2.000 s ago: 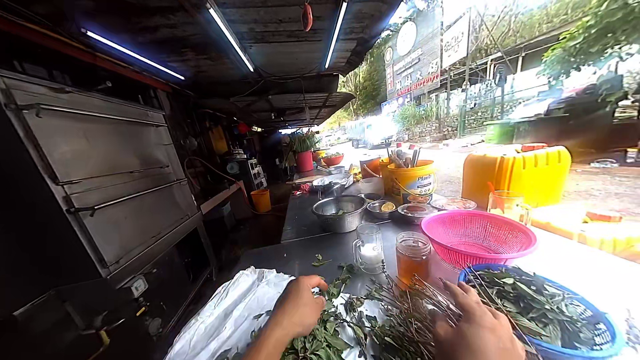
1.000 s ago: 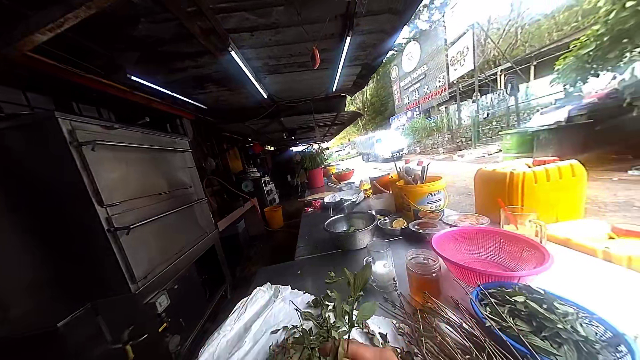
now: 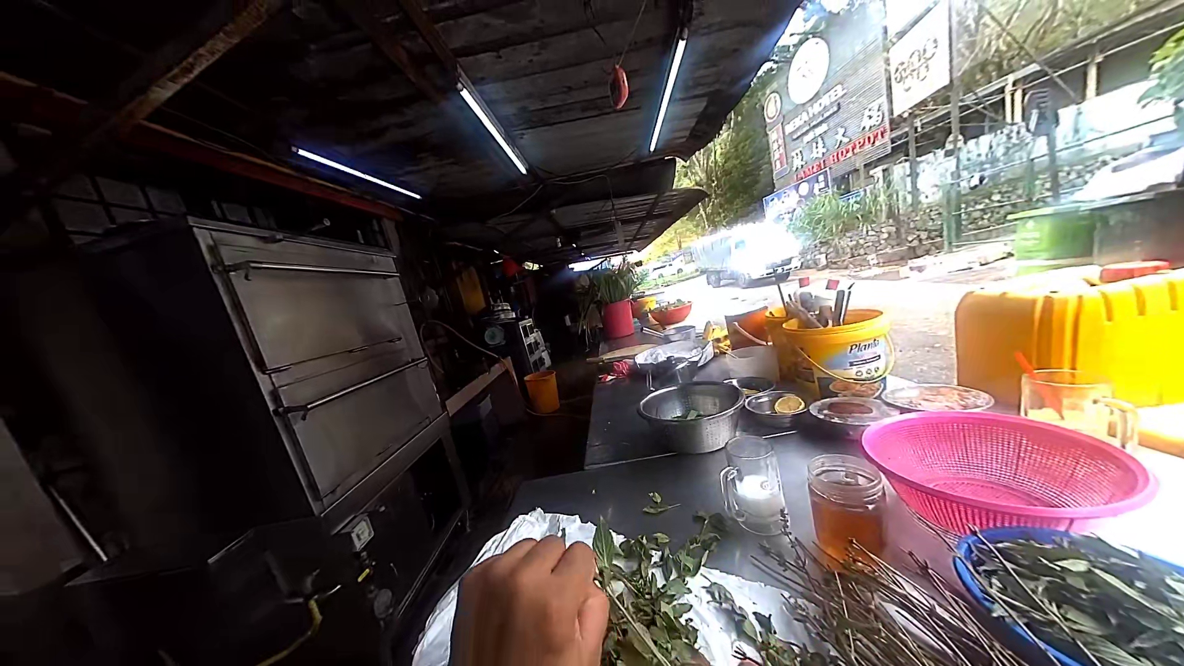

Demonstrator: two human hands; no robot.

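My left hand point(image 3: 532, 601) is curled into a fist at the bottom, over a crumpled white sheet point(image 3: 532, 525) and against the left side of the leafy green herb sprigs point(image 3: 647, 592). Whether a stem is inside its fingers is hidden. My right hand is not in view. Thin, mostly bare stems point(image 3: 860, 606) lie in a heap to the right of the sprigs. Beside them, a blue basket point(image 3: 967, 560) holds leafy cuttings point(image 3: 1082, 592). A glass mug with white contents point(image 3: 754, 490) and a glass jar of amber liquid point(image 3: 846, 509) stand behind the herbs.
A pink plastic colander point(image 3: 1008, 472) stands behind the blue basket. Farther back are a metal pot point(image 3: 692, 421), small bowls point(image 3: 777, 407), a yellow utensil bucket point(image 3: 837, 356) and a yellow jerrycan point(image 3: 1064, 333). A steel oven point(image 3: 324, 361) stands at left.
Two seconds ago both hands were over the herbs; now only my left hand shows. The upright sprig seen above a hand one second ago no longer stands there.
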